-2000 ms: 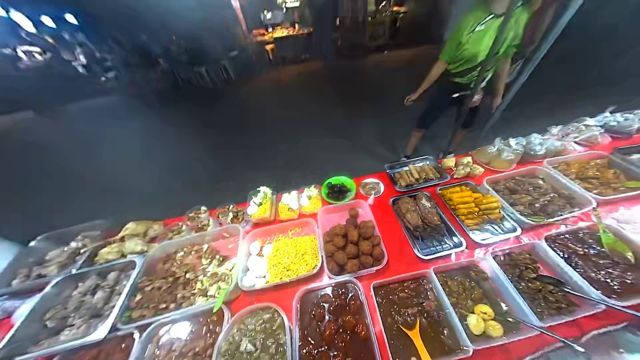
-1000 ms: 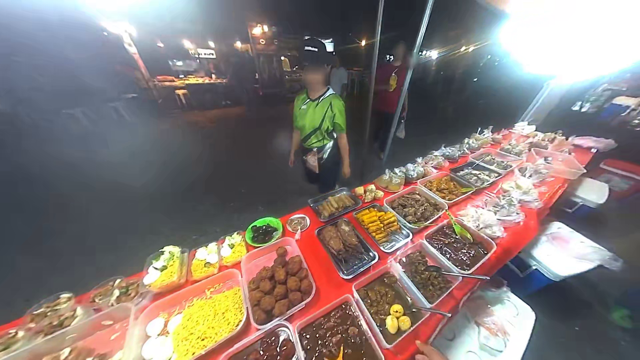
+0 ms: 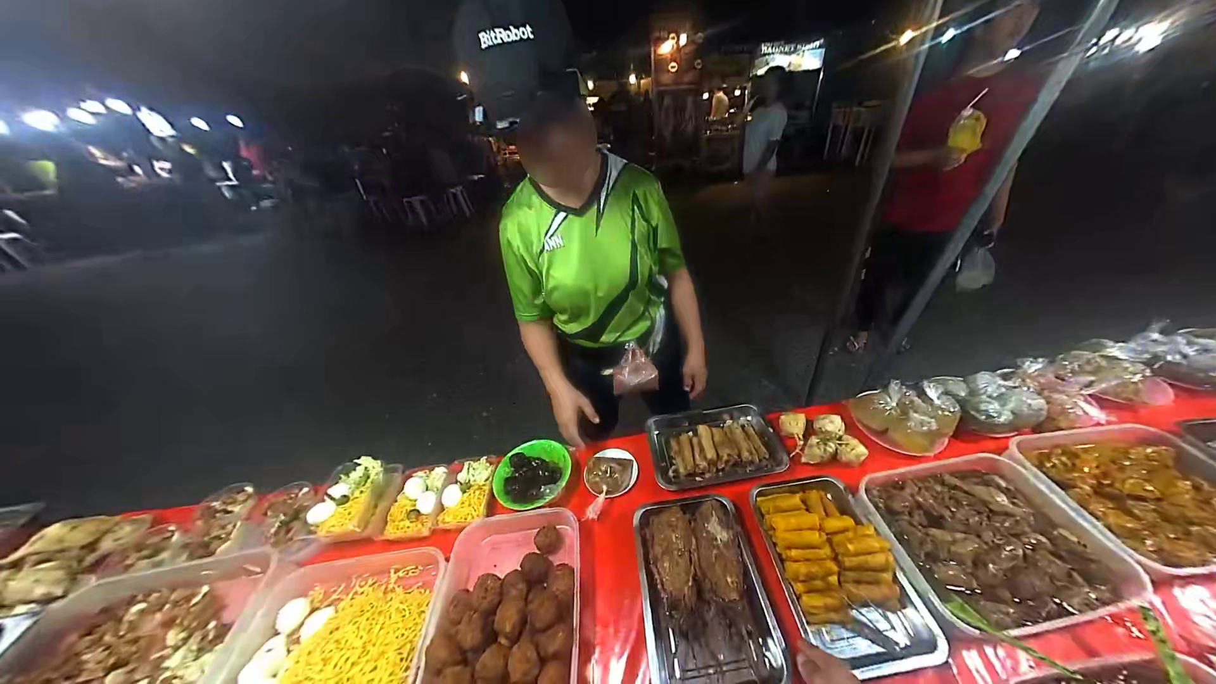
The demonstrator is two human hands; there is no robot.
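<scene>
At the bottom edge, part of my right hand (image 3: 823,663) shows beside the near left edge of a metal tray of yellow rolls (image 3: 825,556); most of the hand is cut off, and whether it holds anything cannot be told. A blurred greyish shape lies over the tray's near end. To the left is a metal tray with two dark browned pieces, seemingly grilled eggplant or fish (image 3: 698,560). Beyond stands a tray of thin brown rolls (image 3: 719,448). A plastic tub of round brown balls (image 3: 518,608) is further left. My left hand is out of view.
A person in a green shirt (image 3: 594,256) stands across the red-covered table (image 3: 613,570), one hand near its far edge. Tubs of noodles with eggs (image 3: 366,617) and meat (image 3: 988,541) flank the trays. Slanted poles and a person in red (image 3: 959,142) are beyond.
The person in green has come up close to the table, and one of their hands is now near its far edge. My view has swung left since one second ago.
</scene>
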